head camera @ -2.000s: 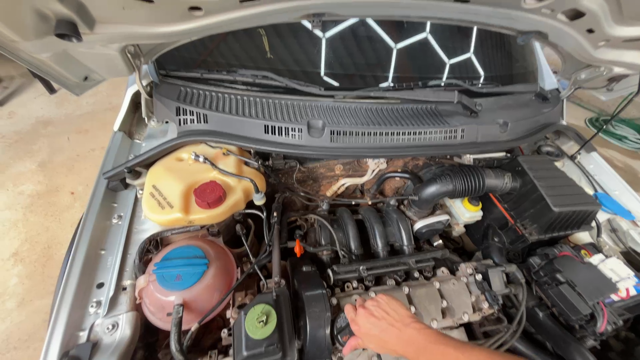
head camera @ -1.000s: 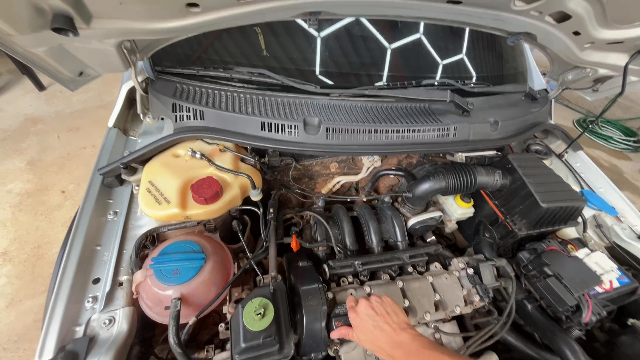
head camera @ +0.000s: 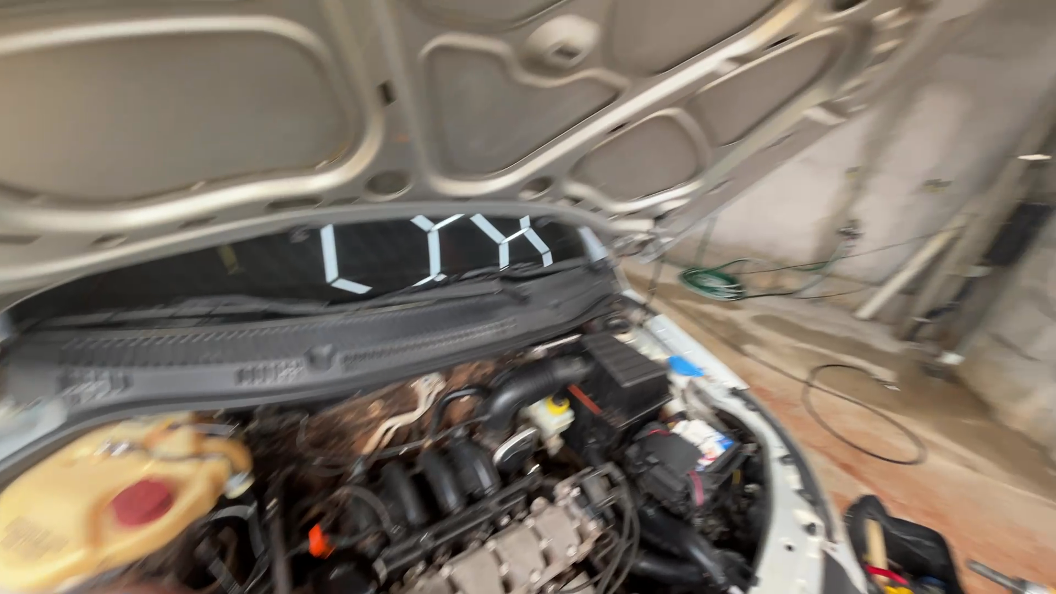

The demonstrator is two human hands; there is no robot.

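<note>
Neither my left hand nor my right hand is in the frame of now. Below the raised hood lies a car's engine bay, blurred. The metal engine cover point(head camera: 520, 549) is at the lower middle, with the black intake manifold point(head camera: 437, 483) behind it. A yellowish fluid reservoir with a red cap point(head camera: 142, 502) sits at the lower left. An orange dipstick handle point(head camera: 320, 540) stands beside the manifold. Toward the right are the black air filter box point(head camera: 623, 375), a yellow-capped brake fluid reservoir point(head camera: 551, 417) and the battery area with its black cover point(head camera: 672, 466).
The hood's underside point(head camera: 511, 107) spans the top. Right of the fender point(head camera: 784, 478), a black tool bag point(head camera: 903, 544) with tools stands on the floor. A green hose coil point(head camera: 711, 283) and a black cable loop point(head camera: 866, 412) lie near the wall.
The view has swung up and to the right. My hand, which rested on the metal engine cover in both earlier frames, is out of sight. The tool bag has come into view.
</note>
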